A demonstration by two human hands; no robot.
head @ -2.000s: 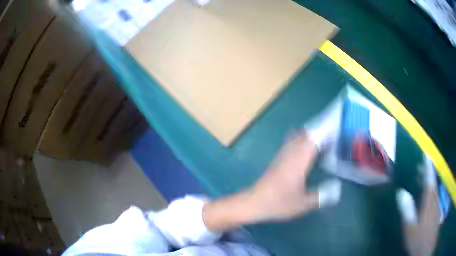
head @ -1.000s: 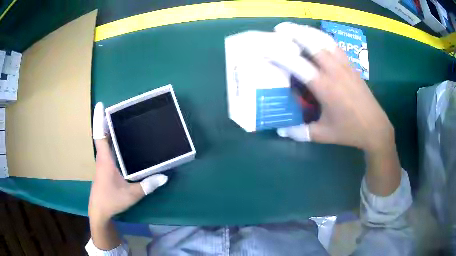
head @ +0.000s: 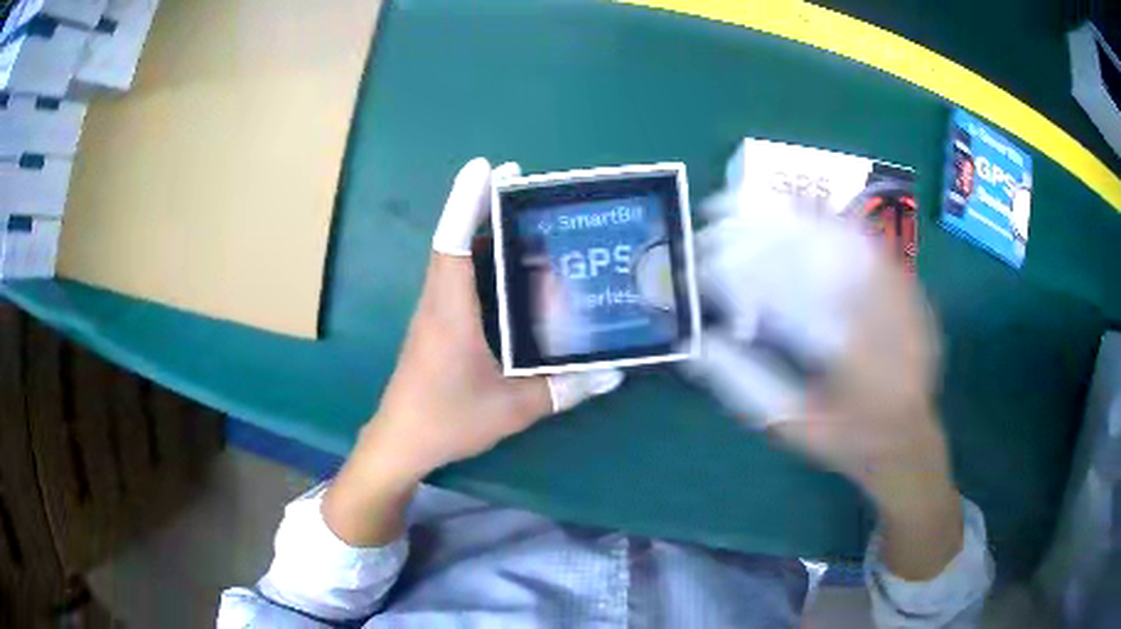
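Observation:
My left hand [head: 449,356], with white finger cots, holds the square gift box base [head: 595,366] with its open side up. A blue GPS series booklet [head: 599,273] lies inside the black interior. My right hand [head: 848,332] is blurred, just right of the base, with its fingers bent; whether it holds anything cannot be told. The white box lid [head: 787,168] with a black-and-red watch picture lies behind my right hand and is partly hidden by it. Another blue booklet [head: 985,191] lies at the right near the yellow line.
A tan cardboard sheet [head: 221,160] lies at left on the green mat. White boxes [head: 31,184] are stacked at the far left. A yellow tape line [head: 861,49] crosses the upper right. Part of a white box [head: 1094,74] shows beyond it. Greyish plastic [head: 1088,492] is at the right edge.
The base, empty a second ago, now holds a booklet and is raised by my left hand. The lid my right hand held now lies on the mat, and that hand is beside the base.

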